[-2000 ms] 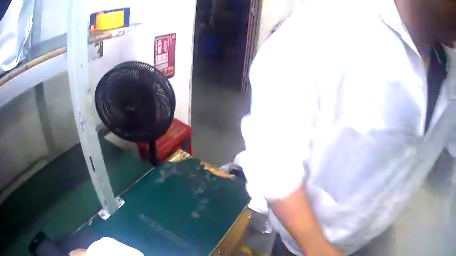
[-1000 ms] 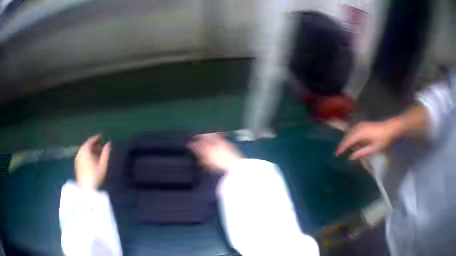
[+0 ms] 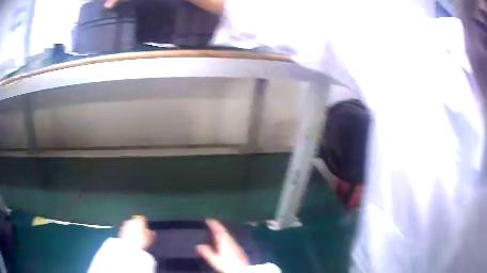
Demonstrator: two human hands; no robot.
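Observation:
A dark purple-grey box blank point(image 3: 179, 242) lies on the green bench at the bottom of the view, cut off by the lower edge, with a raised or folded dark band around its middle panel. My left hand point(image 3: 137, 233) is at its left edge, blurred, and its grip cannot be made out. My right hand point(image 3: 223, 249) is over its right side, fingers apart, index finger pointing to the far edge. Both white sleeves run out of the picture.
A person in a white coat point(image 3: 422, 160) fills the right side, an arm reaching over the shelf point(image 3: 213, 66) to dark stacked pieces point(image 3: 107, 29). A white post point(image 3: 299, 160) stands beyond the blank. A black fan point(image 3: 346, 141) and red stool point(image 3: 350, 194) are partly hidden.
The view has swung up and right, so my hands and the blank now sit low in the picture. The other person has come closer and reaches over the shelf.

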